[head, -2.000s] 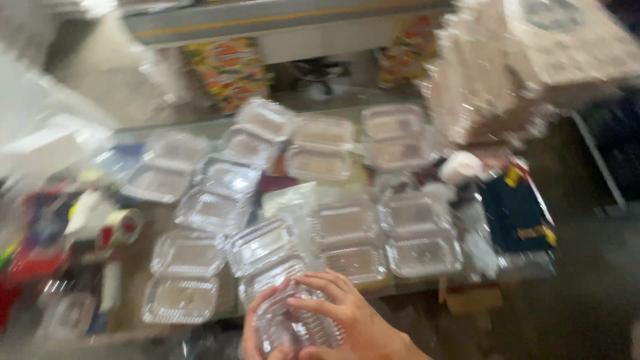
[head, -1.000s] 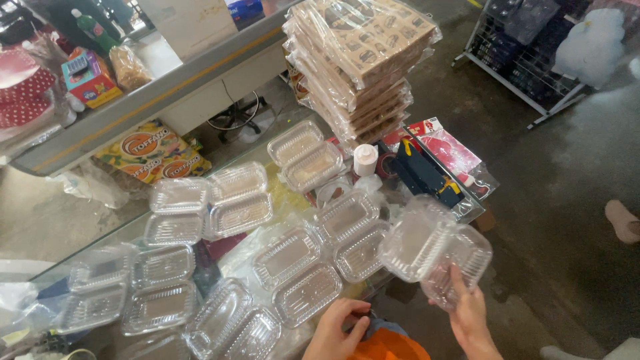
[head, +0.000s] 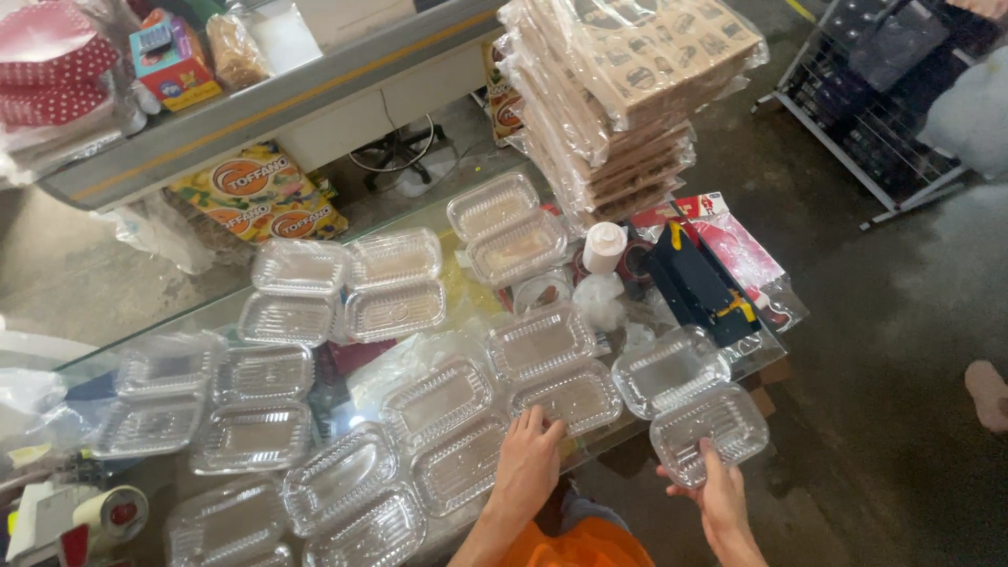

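My right hand grips the lower half of an opened clear plastic clamshell container at the table's right edge, thumb on top and fingers beneath. The fingertips of my left hand touch the near edge of another opened clear container; whether they grip it cannot be told. Just left of that hand lies a further opened container. More opened clear containers are spread side by side over the glass tabletop to the left, and one lies farther back.
A tall stack of plastic-wrapped printed cardboard rises behind the table. A white bottle, a dark blue box and pink packaging lie at the right end. A tape roll is at lower left. A grey counter runs behind; a metal rack stands right.
My left hand has moved from the table's near edge onto a container. The container in my right hand, earlier raised and tilted, is now lower and flatter at the table edge.
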